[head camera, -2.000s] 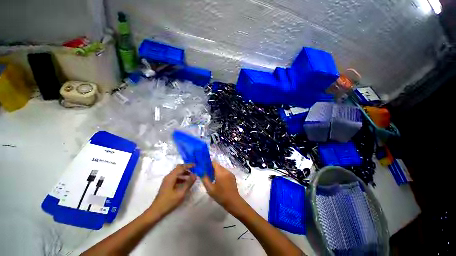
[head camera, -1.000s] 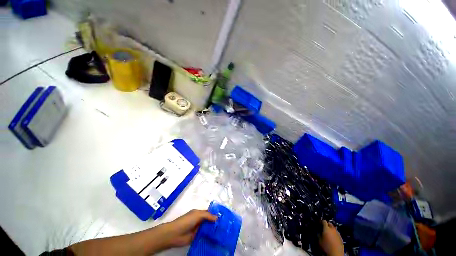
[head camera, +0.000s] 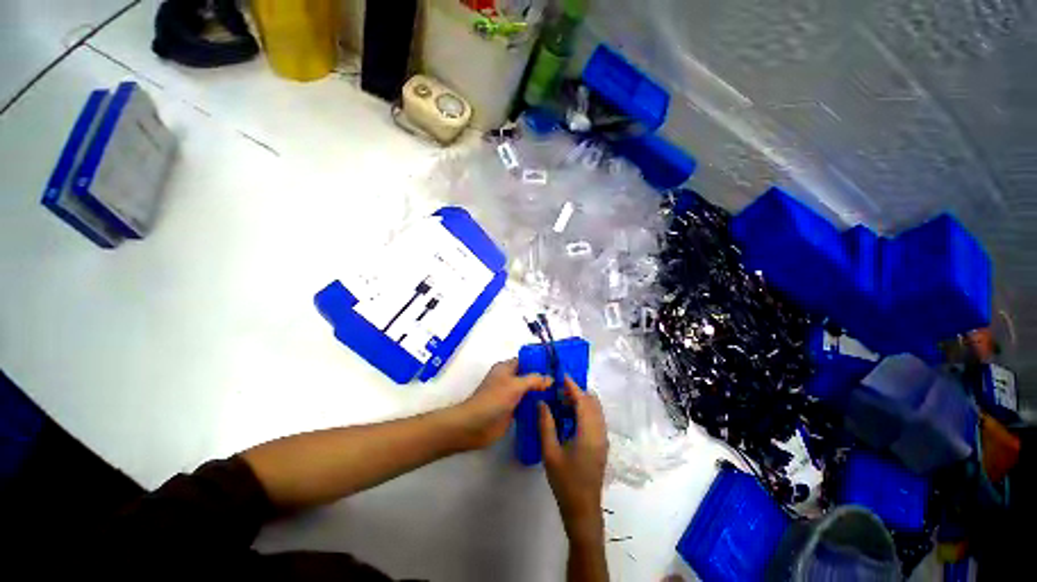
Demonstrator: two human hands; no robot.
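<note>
My left hand [head camera: 498,400] grips the left side of a blue inner tray [head camera: 530,437], held at the lower middle near the table. My right hand [head camera: 575,434] is on the tray's right side and holds a short black USB cable [head camera: 554,362] against it. The cable's plugs stick up past the tray's top edge. The fingers hide part of the cable and tray. A retail box sleeve [head camera: 423,293], white with blue flaps and a cable picture, lies up and left of the hands. The tangled pile of black cables [head camera: 728,330] is to the right.
Crumpled clear bags [head camera: 580,227] with small white pieces lie beside the cable pile. Finished boxes [head camera: 125,165] stand upright at left. Blue trays [head camera: 733,525] and the grey basket [head camera: 847,546] are at lower right. Blue blocks [head camera: 796,244], a green bottle [head camera: 554,57] and a cream device [head camera: 434,109] line the wall.
My right hand has moved from the cable pile to the tray and now holds a black cable on it. My left hand and the tray have shifted up and right in view.
</note>
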